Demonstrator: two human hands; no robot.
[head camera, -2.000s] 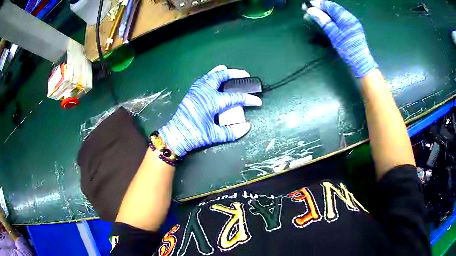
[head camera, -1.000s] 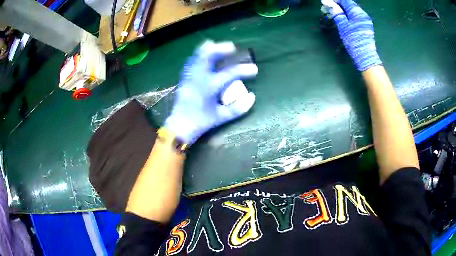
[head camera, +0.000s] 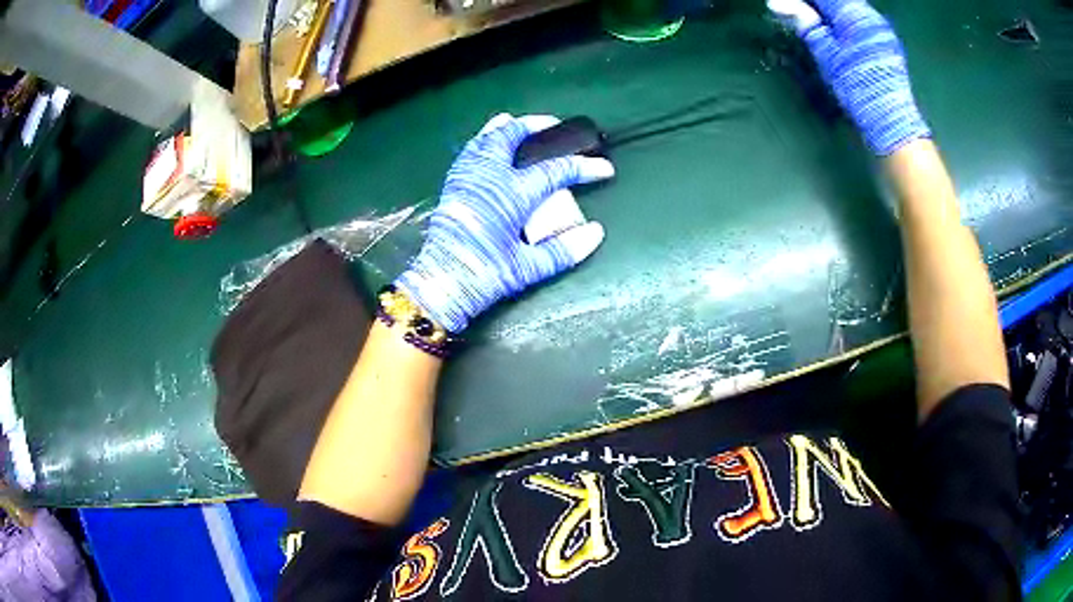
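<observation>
My left hand (head camera: 500, 223), in a blue-white knit glove with pale fingertips, holds a small black power adapter (head camera: 560, 142) between thumb and fingers above the green bench. A white piece (head camera: 553, 216) shows at its palm. The adapter's thin black cable (head camera: 677, 119) runs right and fades towards the right hand. My right hand (head camera: 857, 73), in the same kind of glove, is at the top right. Its fingertips reach the picture's top edge, and I cannot tell whether they hold anything.
A dark brown cloth (head camera: 294, 365) lies under my left forearm. A small white box with a red part (head camera: 200, 174) stands by the grey post. Pens (head camera: 315, 47) lie on cardboard, a black power cord (head camera: 268, 71) hangs beside them. A blue bin (head camera: 1035, 388) with black items is lower right.
My left hand has moved up with the adapter. My right hand has moved slightly right, towards the top edge. The view has shifted a little.
</observation>
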